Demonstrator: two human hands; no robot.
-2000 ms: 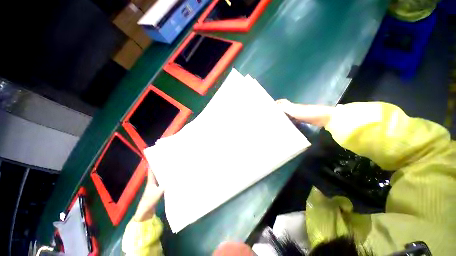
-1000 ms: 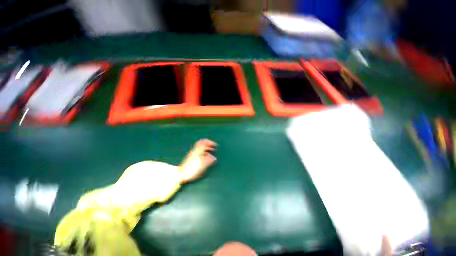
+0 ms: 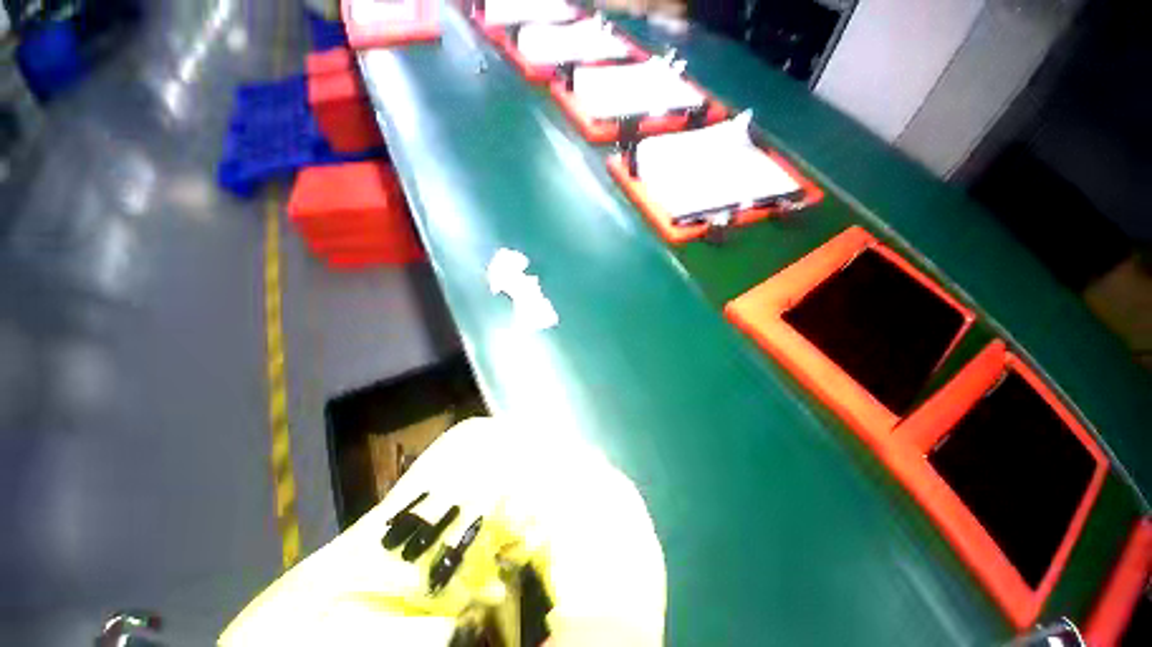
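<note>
Neither of my hands shows. A yellow sleeve fills the bottom centre, with several dark, clip-like shapes against it. Two black display panels lie in orange trays at the right. Beyond them, white-covered panels with black clips at their edges rest on more orange trays in a row. A small crumpled white scrap lies on the green bench top. A dark open box with brown cardboard inside sits below the bench edge, partly hidden by the sleeve.
The green bench top runs away to the upper left. Stacked orange trays and a blue pallet stand on the grey floor beside it. A yellow floor line runs along the left. A pale cabinet stands at the upper right.
The view has swung left along the bench. My left hand, the white foam sheet and the fingertip at it have left the picture. The clamped panels, scrap, floor and dark box now show.
</note>
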